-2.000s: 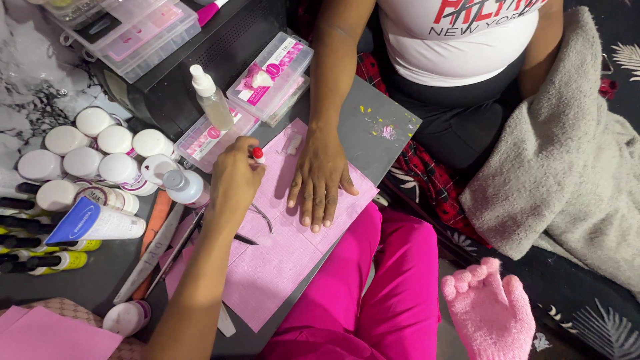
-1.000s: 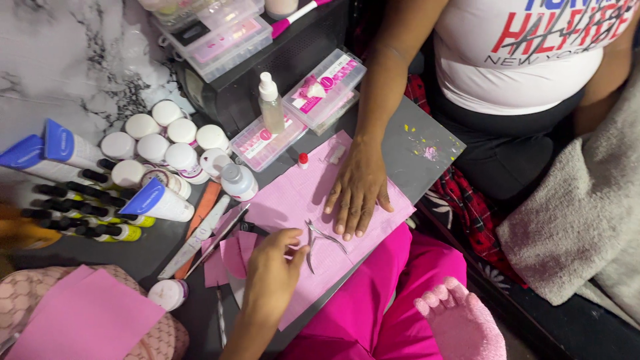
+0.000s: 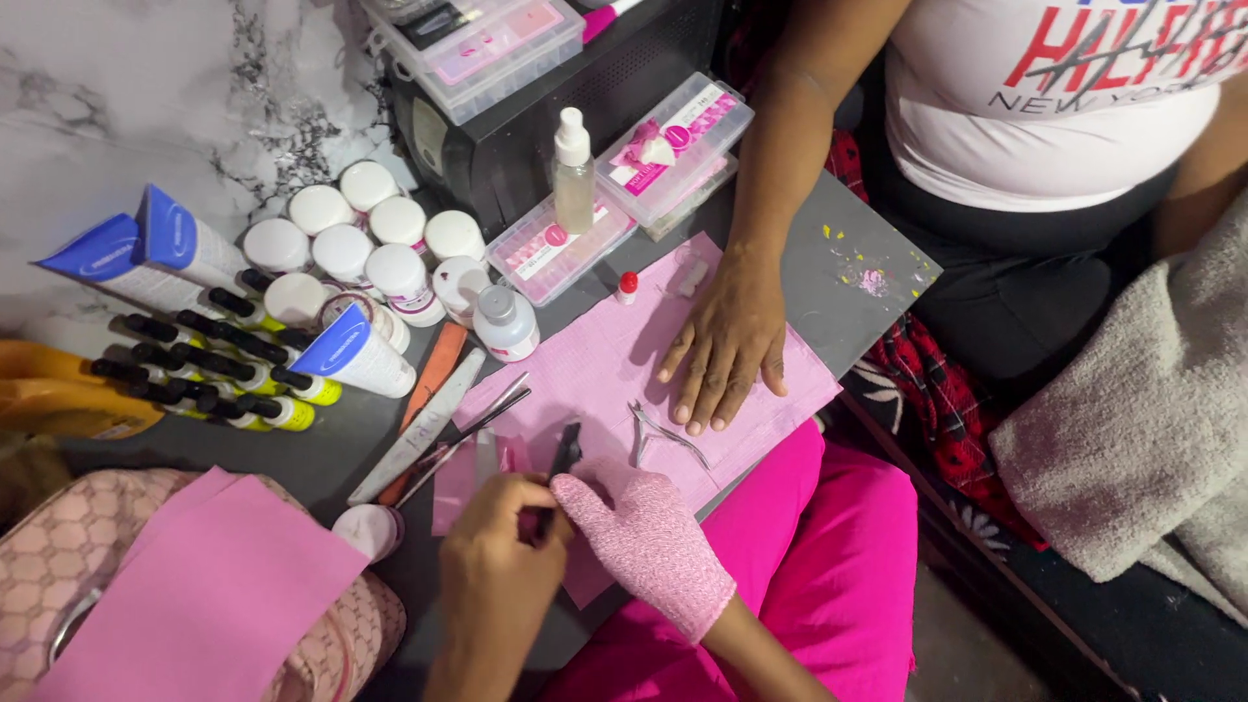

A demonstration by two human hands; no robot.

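My bare left hand [image 3: 507, 531] pinches a narrow black tool [image 3: 567, 447] whose kind I cannot make out. Against it rests my right hand [image 3: 648, 541], in a pink glove with the fingers curled; its grip is partly hidden. Metal cuticle nippers [image 3: 663, 434] lie on the pink paper towel [image 3: 585, 341], just below the fingertips of another person's hand [image 3: 736, 341], which is spread palm down. A small red-capped bottle [image 3: 627, 288] stands upright near the towel's upper edge. Left of my hands lie slim metal tools [image 3: 468, 434], a pale nail file [image 3: 419, 429] and an orange file [image 3: 436, 370].
White-lidded jars [image 3: 341, 253], a grey-capped bottle [image 3: 507, 327], black-capped bottles [image 3: 214, 361] and blue-and-white tubes [image 3: 356, 356] crowd the left. A spray bottle [image 3: 573, 185] stands by clear plastic cases [image 3: 673, 146]. Pink sheets [image 3: 205, 585] cover part of a patterned bag [image 3: 58, 507] at lower left.
My gloved right hand has come left, off the lower right, to meet my left hand. The black tool is now held above the towel. My left hand earlier was at the red-capped bottle and let it go.
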